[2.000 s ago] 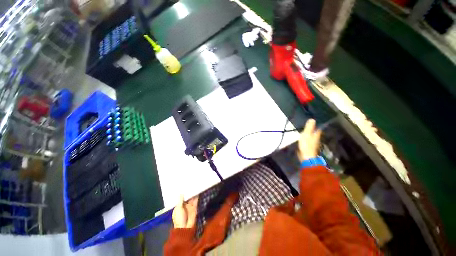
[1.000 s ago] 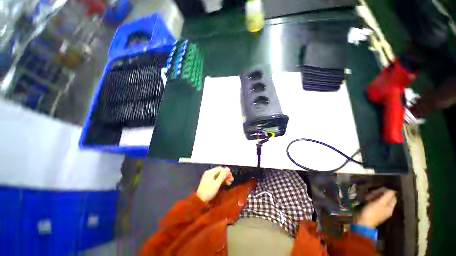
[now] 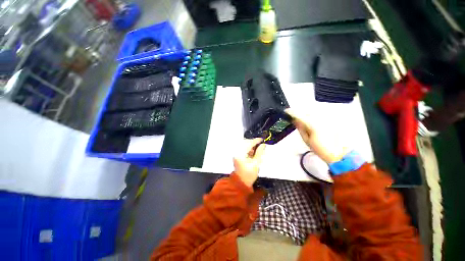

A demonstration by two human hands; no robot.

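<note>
A long black socket housing (image 3: 262,99) lies tilted on the white work sheet (image 3: 224,122), its open end towards me. A green circuit board (image 3: 279,125) and yellow and dark wires (image 3: 267,136) show in the open end. My left hand (image 3: 250,159) has its thumb and fingertips closed on the wires just below the opening. My right hand (image 3: 310,136) reaches over the sheet, its fingertips at the right edge of the housing's open end. A dark loop of lead wire (image 3: 309,168) lies partly hidden by my right forearm.
Stacked black end covers (image 3: 335,81) lie at the sheet's back right. A red heat gun (image 3: 406,114) is at the right edge. Green boards with blue parts (image 3: 201,76) and a blue crate (image 3: 97,133) of black parts are at left. A yellow-liquid bottle (image 3: 267,25) stands behind.
Both hands have moved up from below the bench edge to the open end of the housing. The left now has the wires, and the housing is turned on its long axis.
</note>
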